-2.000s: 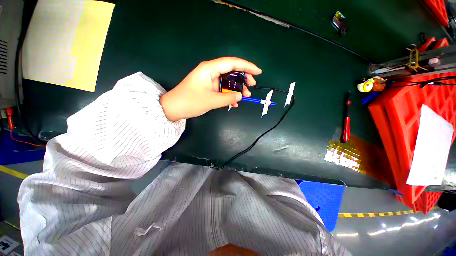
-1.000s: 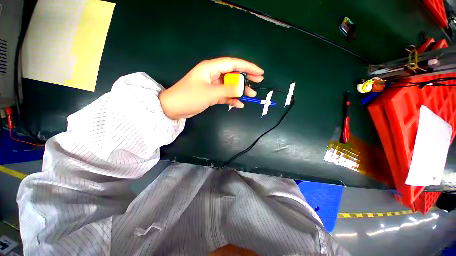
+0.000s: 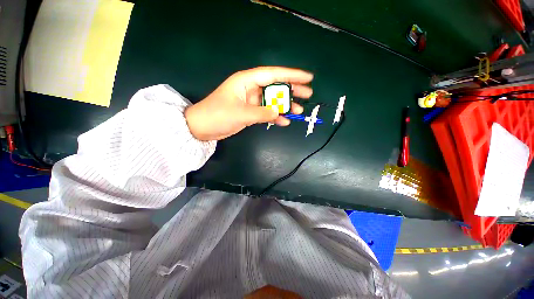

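My left hand [image 3: 252, 104] reaches in from the left and holds a smartwatch unit [image 3: 277, 98] between thumb and fingers. Its lit screen is white with yellow squares and faces up. The tip of a blue stick [image 3: 295, 117] is hidden under the hand; masking tape strips [image 3: 312, 120] lie across it. A thin black cable [image 3: 304, 159] curves from the bench's near edge to the tape, and its end by the hand is hidden. My right hand is not in view.
The green bench [image 3: 222, 163] carries a white-and-yellow sheet [image 3: 79, 49] at left. At right are a red-and-black tool [image 3: 404, 140], amber tape [image 3: 430, 190] and a red bin [image 3: 459, 140] with paper [image 3: 503, 172]. A small dark unit [image 3: 416, 37] is at the far right.
The held unit's screen has gone from mostly dark to yellow to white with yellow squares. My left hand has barely moved. The small unit at the far right has shifted right.
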